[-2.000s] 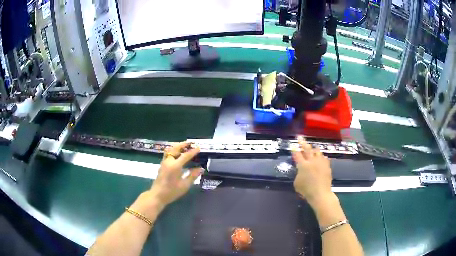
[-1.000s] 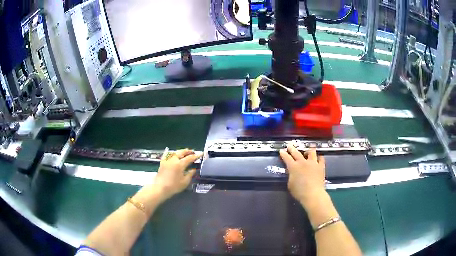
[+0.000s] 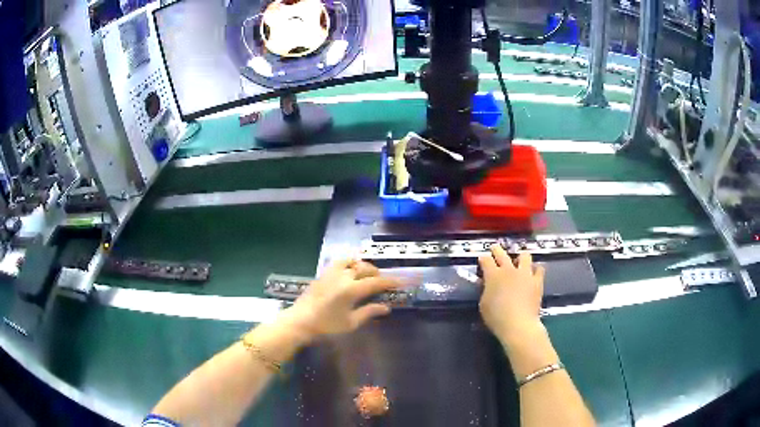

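Observation:
A long silvery strip carrier [image 3: 567, 243] with a row of round pockets lies across the raised dark block [image 3: 575, 279]. My right hand [image 3: 512, 296] holds its front edge with the fingertips. My left hand [image 3: 337, 300], slightly blurred, pinches a second, darker strip carrier [image 3: 285, 287] in front of the first, at the block's left front; the hand covers its middle. The black parts tray [image 3: 433, 367] lies nearest me, with a pile of orange-pink parts [image 3: 372, 401].
The black microscope column [image 3: 451, 100] stands behind the block, beside a blue bin [image 3: 412, 205] and red bin [image 3: 508, 188]. The monitor [image 3: 208, 62] shows a magnified round part. Other carriers lie at left [image 3: 162, 269] and right [image 3: 654, 248]. Metal frames stand on both sides.
My left hand has moved right and slightly nearer, with a strip now in front of the long carrier. My right hand stays on the carrier. The magnified part has come fully onto the monitor.

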